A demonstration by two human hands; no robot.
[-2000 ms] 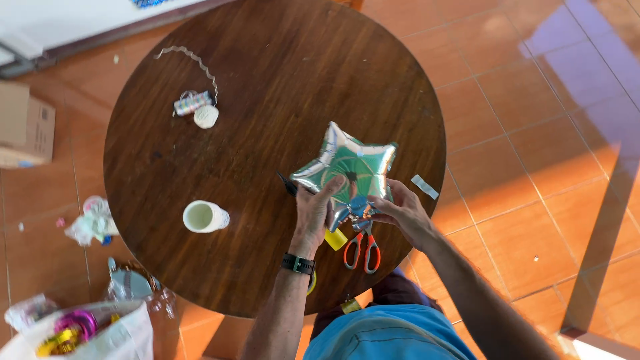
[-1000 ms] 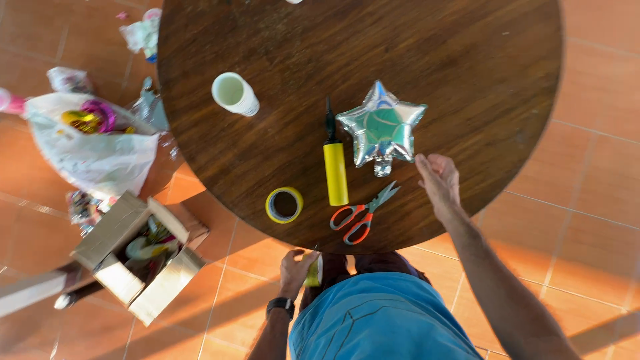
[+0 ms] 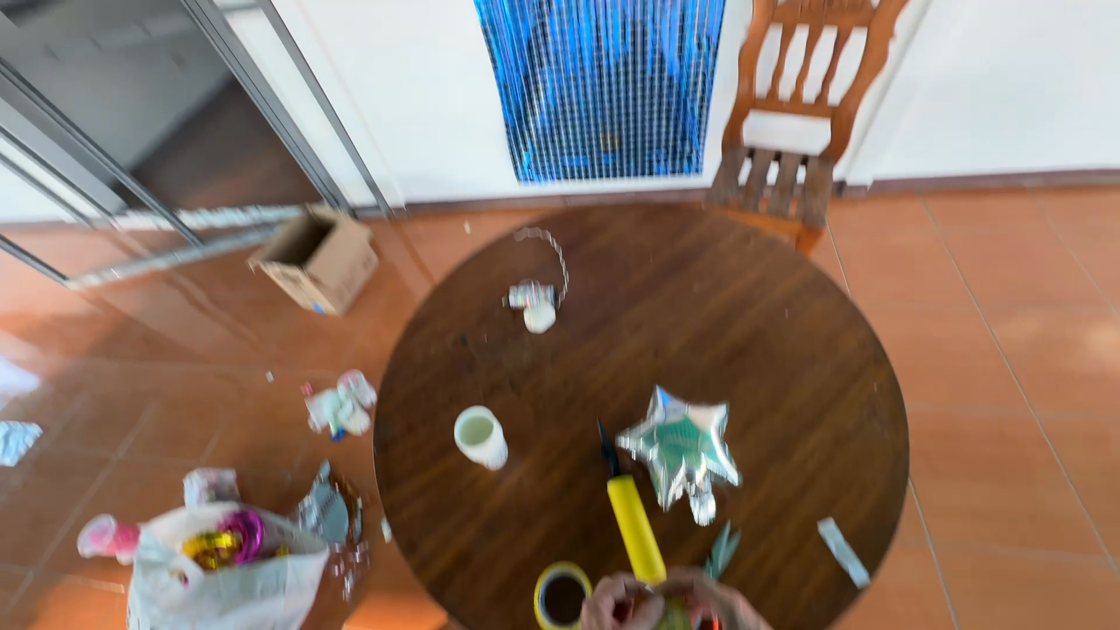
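Note:
My left hand [image 3: 623, 602] and my right hand [image 3: 713, 599] are close together at the table's near edge, fingers bent around something small and yellowish that is mostly hidden and blurred. Just beyond them lies a yellow hand pump [image 3: 636, 528] with a black nozzle. A silver star-shaped foil balloon [image 3: 685, 444] rests to the right of the pump. Scissors [image 3: 723, 551] show their blades past my right hand; their handles are mostly covered. Left of my left hand is a roll of yellow tape [image 3: 562, 597].
The round wooden table [image 3: 752, 289] also holds a white cup [image 3: 480, 437], a spool with string [image 3: 532, 296] and a pale strip [image 3: 843, 552]. A chair [image 3: 787, 105] stands behind. Left on the floor are a cardboard box [image 3: 328, 262] and a filled plastic bag [image 3: 227, 586].
My hands have come together near the table's front edge; one second ago they were apart, the right one beside the balloon. The view has shifted strongly toward the wall.

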